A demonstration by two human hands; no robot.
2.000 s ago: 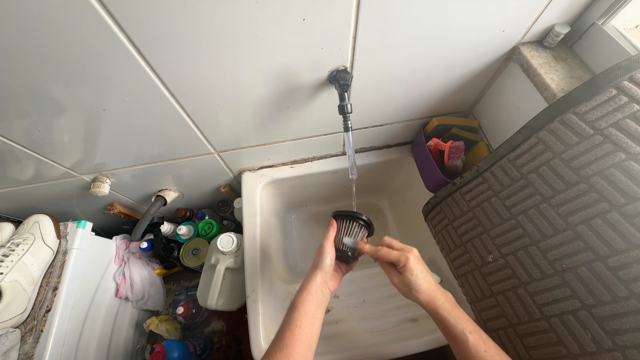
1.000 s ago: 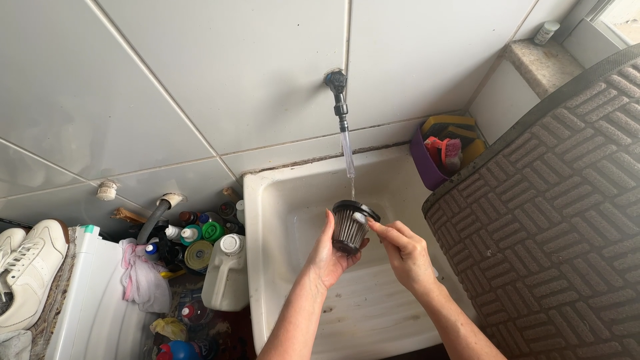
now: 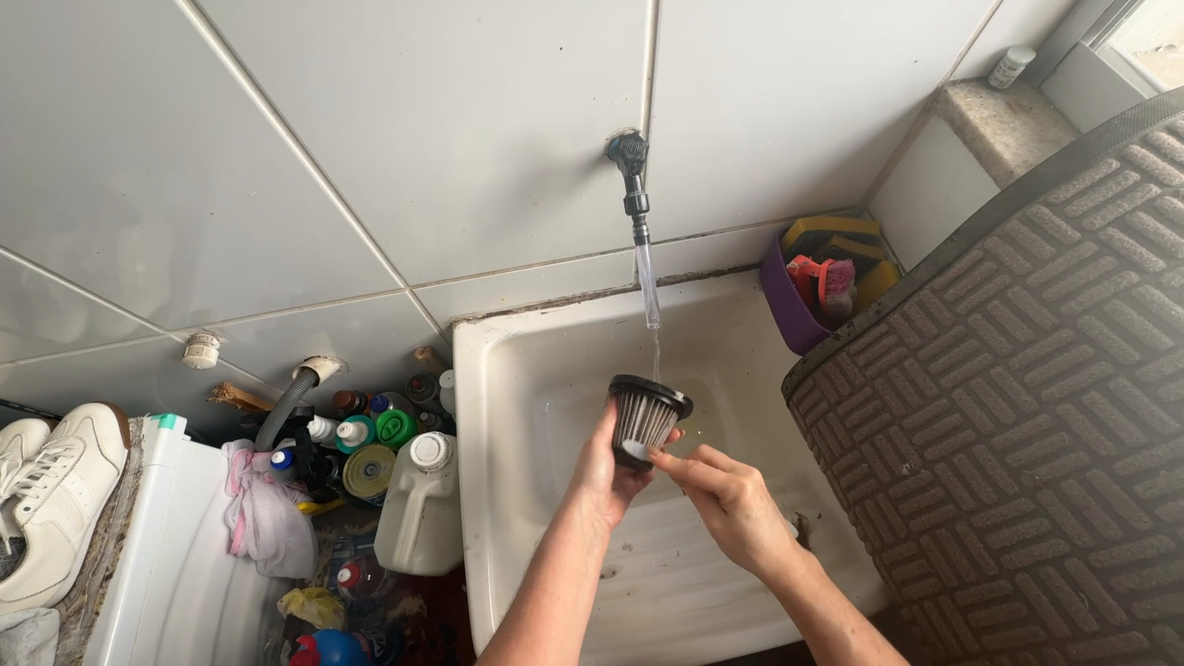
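Observation:
My left hand [image 3: 606, 472] holds a black-rimmed, cone-shaped pleated filter [image 3: 645, 416] over the laundry sink [image 3: 474, 481], its wide rim up and tilted. A thin stream of water from the clear hose [image 3: 649, 287] on the black wall tap [image 3: 631, 162] falls at the rim. My right hand [image 3: 726, 495] is at the lower right of the filter, fingers pinched around a small tool with a white tip [image 3: 635, 450] that lies against the filter's lower side. The fingers hide most of this tool, so its exact kind cannot be told.
A purple tub [image 3: 791, 301] with sponges and a brush sits at the sink's back right corner. A patterned grey mat [image 3: 1017, 388] hangs at the right. Left of the sink stand a white plastic jug [image 3: 421, 509] and several bottles; white shoes [image 3: 69, 499] lie farther left.
The white tip has moved from near the filter's rim, where it was a second ago, down to its narrow end. My right hand has moved down with it.

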